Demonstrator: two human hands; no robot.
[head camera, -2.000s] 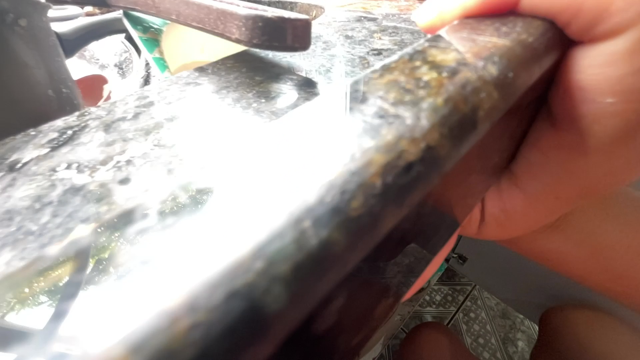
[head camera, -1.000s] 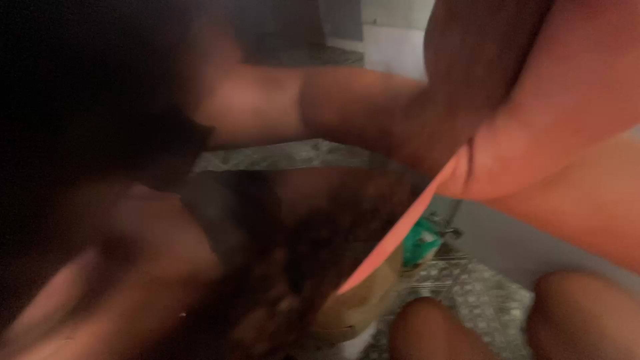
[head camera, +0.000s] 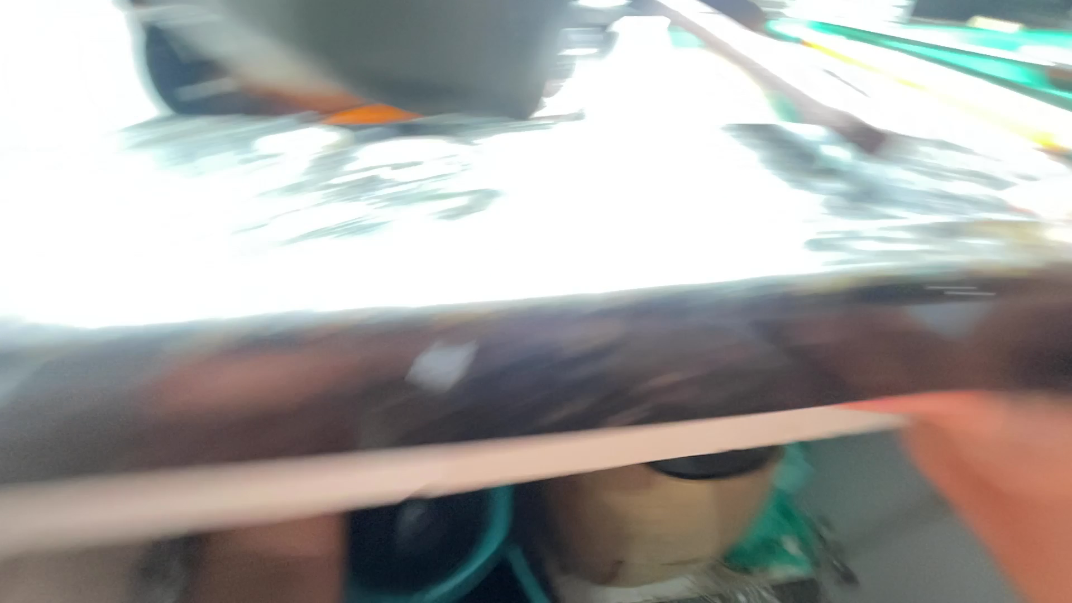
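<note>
A speckled, glossy stone counter crosses the view, its top washed out by glare. Skin at the lower right, under the counter's edge, seems to be part of my right hand or wrist; its fingers are hidden or blurred, so its grip cannot be told. A pale pinkish band runs along below the counter's front face and meets this skin; what it is cannot be told. My left hand cannot be made out.
A dark grey vessel stands on the counter at the upper left. A long dark bar and green-edged items lie upper right. Below the counter are a teal-rimmed container, a tan container and green plastic.
The view has swung widely. Two seconds ago a hand at the right held the counter's edge; now its fingers are not visible. The counter top, out of sight one second ago, shows again.
</note>
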